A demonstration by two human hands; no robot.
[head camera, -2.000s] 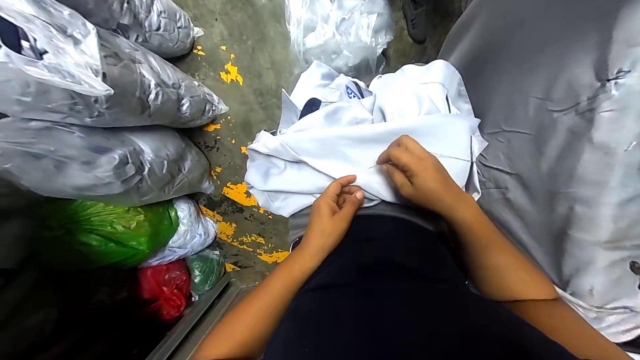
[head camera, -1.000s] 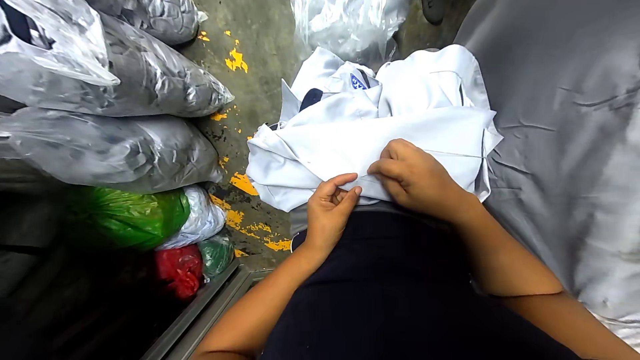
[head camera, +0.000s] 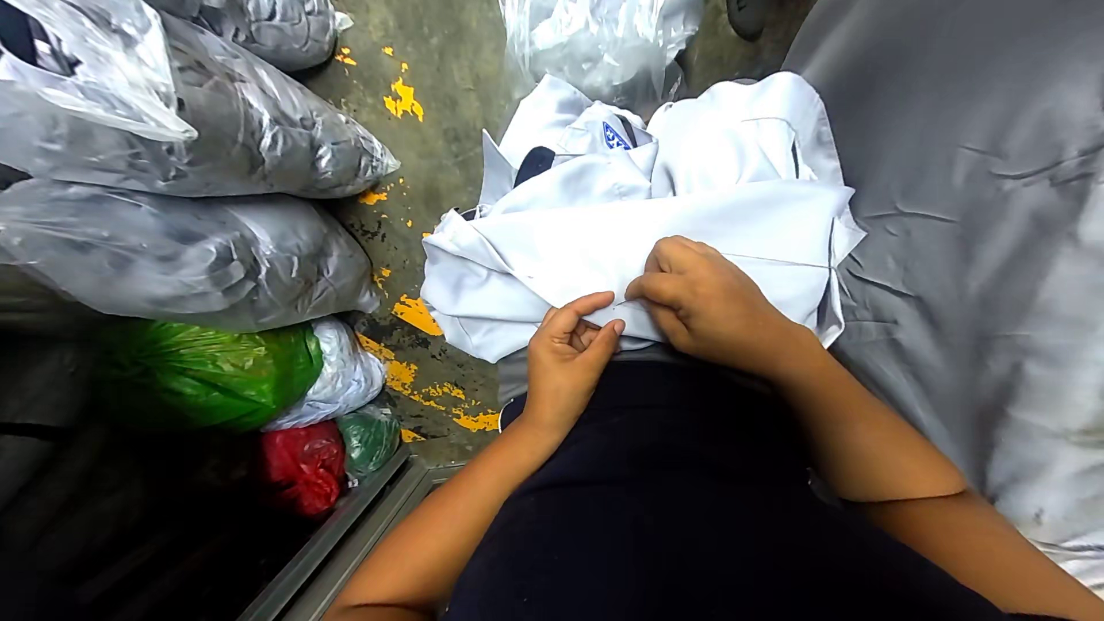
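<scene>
White garments [head camera: 552,250], one with a blue emblem [head camera: 614,136] and dark trim, lie in a folded heap over my lap. My left hand [head camera: 576,345] is at the near edge of the cloth, its thumb and forefinger a little apart around a small dark speck that may be a needle tip or thread end. Just to its right, my right hand [head camera: 690,297] pinches something very thin, perhaps a needle or thread, between thumb and forefinger above the white fabric. Whether the left fingertips hold anything is too small to tell.
Filled clear plastic bags [head camera: 198,250] are stacked at the left, above a green bag [head camera: 233,371] and a red bag [head camera: 304,466]. A metal frame edge [head camera: 345,535] runs at lower left. Grey cloth [head camera: 940,216] covers the right side. Another clear bag [head camera: 604,43] stands beyond the garments.
My hands stay close together over the white cloth, with only small finger movements. The view has shifted slightly.
</scene>
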